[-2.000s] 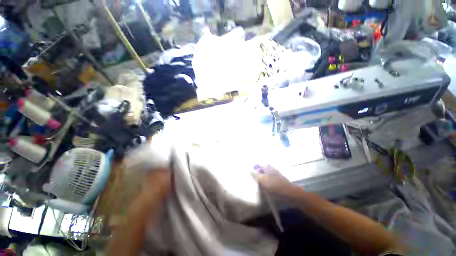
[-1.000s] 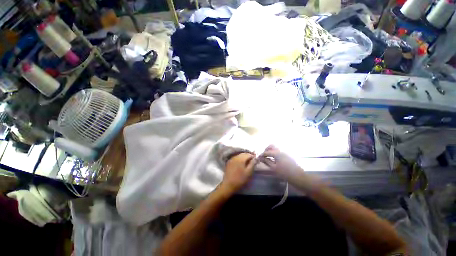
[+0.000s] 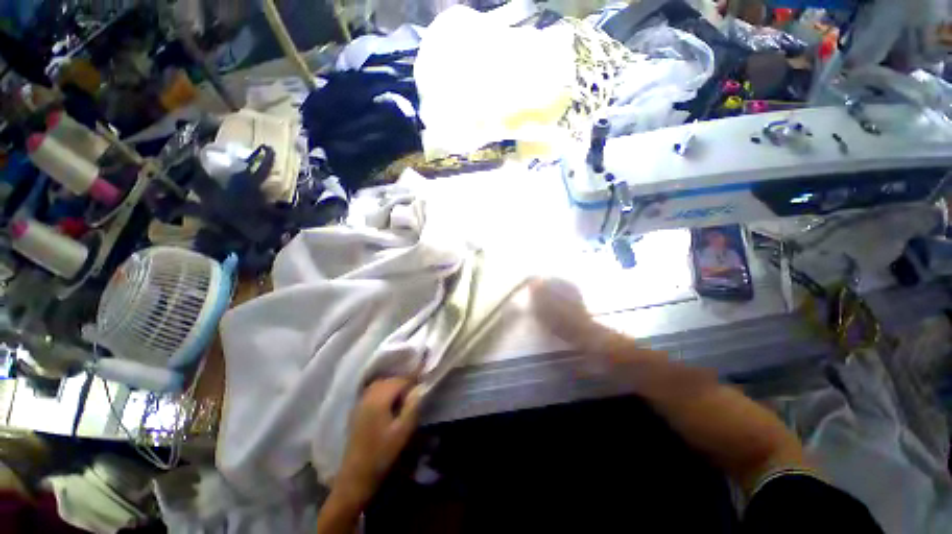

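A large off-white garment [image 3: 324, 313] lies bunched on the machine table, left of the needle, and drapes over its front edge. My left hand [image 3: 384, 409] grips the garment's edge at the table's front edge. My right hand [image 3: 555, 302], blurred and in glare, holds the far end of the same edge near the machine head. A narrow cream folded strip [image 3: 472, 336] runs taut between the two hands. The white sewing machine head [image 3: 689, 183] stands behind and right of my right hand. Its needle area is washed out by the lamp.
A phone with a lit screen [image 3: 720, 261] lies under the machine arm. Yellow-gold scissors [image 3: 853, 318] are right of it. A small white and blue fan [image 3: 162, 313] and thread cones [image 3: 65, 156] stand left. Dark cloth [image 3: 360, 120] and white cloth [image 3: 485, 83] are piled behind. Pale cloth [image 3: 866, 417] hangs right.
My hands were together at the garment's edge and are now apart. The left hand has moved left and down, stretching the edge between them. The view has shifted slightly.
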